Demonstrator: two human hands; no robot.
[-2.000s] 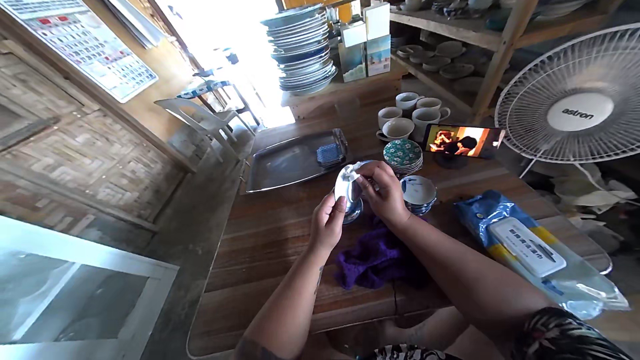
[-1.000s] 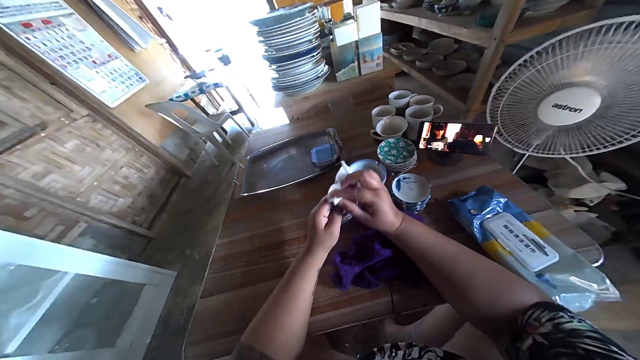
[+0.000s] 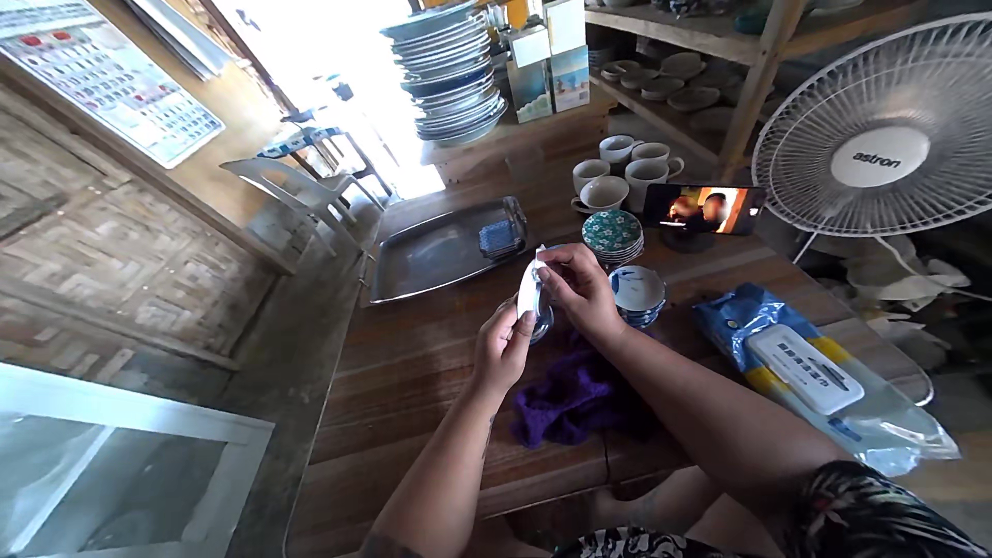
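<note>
My left hand [image 3: 504, 341] grips the lower edge of a small white dish [image 3: 529, 291], which is tilted nearly on edge. At its upper rim the fingers of my right hand [image 3: 577, 287] press something white, perhaps a wipe, against it. A round dish partly shows behind my fingers. Below my hands lies a crumpled purple cloth [image 3: 570, 399]. Just right of my right hand stand a stack of blue-and-white bowls [image 3: 638, 291] and a stack of green floral dishes [image 3: 612, 232].
A metal tray [image 3: 434, 252] with a blue item [image 3: 500, 238] lies at the left. Several cups [image 3: 604, 194], a phone on a stand [image 3: 701, 209], a wet-wipes pack [image 3: 806, 368] and a fan [image 3: 880, 155] are at the right. A tall plate stack [image 3: 449, 77] stands behind.
The white dish, mostly covered by my hands one second ago, now shows more plainly, held nearly on edge. My right hand has shifted on its rim.
</note>
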